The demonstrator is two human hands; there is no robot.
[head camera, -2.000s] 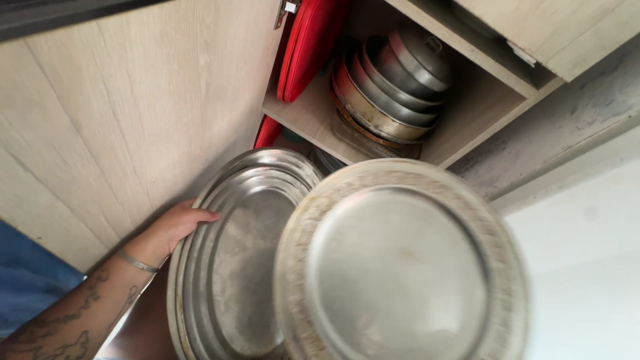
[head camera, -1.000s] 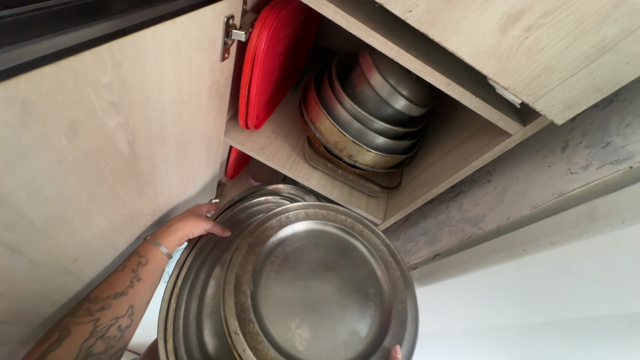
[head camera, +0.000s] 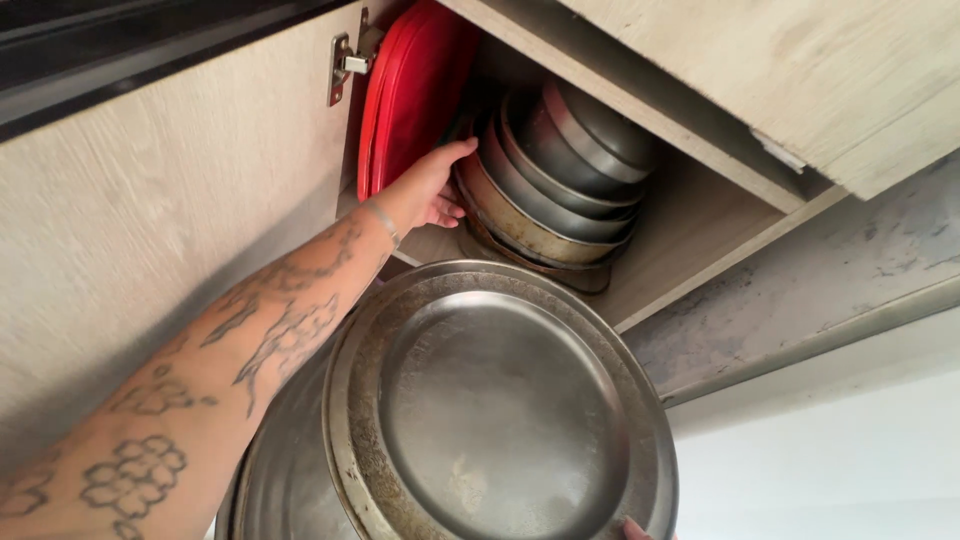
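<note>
My left hand (head camera: 444, 184) reaches into the cabinet, its thumb and fingers apart at the left rim of a stack of round metal pans (head camera: 547, 225). Whether it grips a rim is hard to tell. At the lower edge, only fingertips of my right hand (head camera: 637, 529) show, on the rim of a round metal platter (head camera: 502, 412) with a worn, patterned border. Beneath and left of that platter lie larger metal trays (head camera: 292, 450), partly covered by my left forearm.
Red flat lids or trays (head camera: 420, 97) stand upright beside the pans. An open wooden door (head camera: 187, 172) with a metal hinge (head camera: 345, 66) is at left. The shelf edge (head camera: 637, 112) runs above the pans, and a flat pan (head camera: 596, 279) lies under them.
My left hand has let go of the large trays and moved up into the cabinet, beside the stacked pans. The round platter stays over the trays, with my right fingertips at its rim.
</note>
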